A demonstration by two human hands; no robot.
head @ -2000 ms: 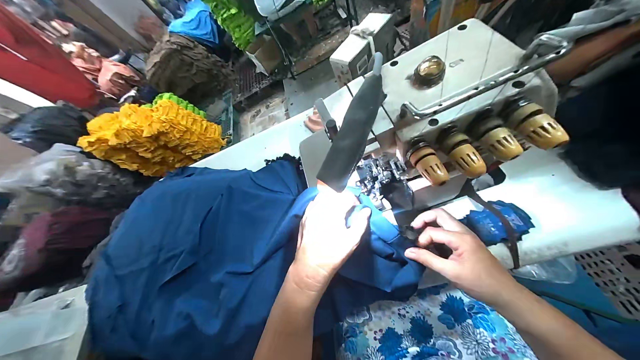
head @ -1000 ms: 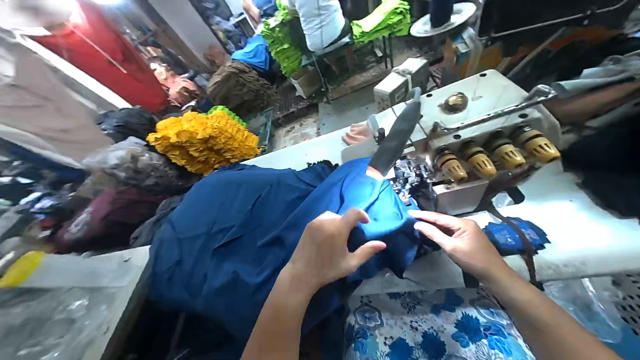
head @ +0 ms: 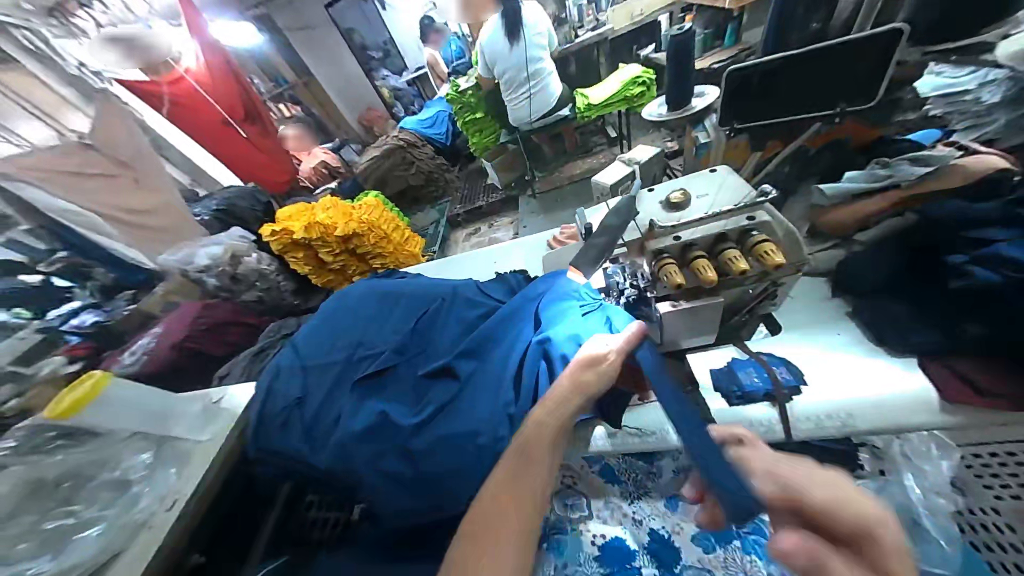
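Blue fabric [head: 400,352] lies heaped over the left of the sewing table, its right part reaching the needle area of an overlock sewing machine [head: 720,208]. My left hand [head: 596,368] grips the fabric's edge just in front of the machine, thumb on top. From there a narrow dark blue fabric band [head: 692,424] runs down to the right. Its lower end is in my right hand [head: 800,488], which is blurred. A small tied bundle of blue pieces [head: 756,379] rests on the table, right of the band.
A floral cloth [head: 616,512] is below the table edge. Yellow fabric bundles [head: 344,240] stand behind the blue heap. Clear plastic [head: 88,488] lies at the lower left. Dark fabric [head: 936,272] is piled at the right. A person in a white shirt [head: 524,64] sits farther back.
My right hand has moved away from the machine, down and to the right, and now holds a stretched-out band. My left hand has closed on the fabric near the machine. The view has tilted up.
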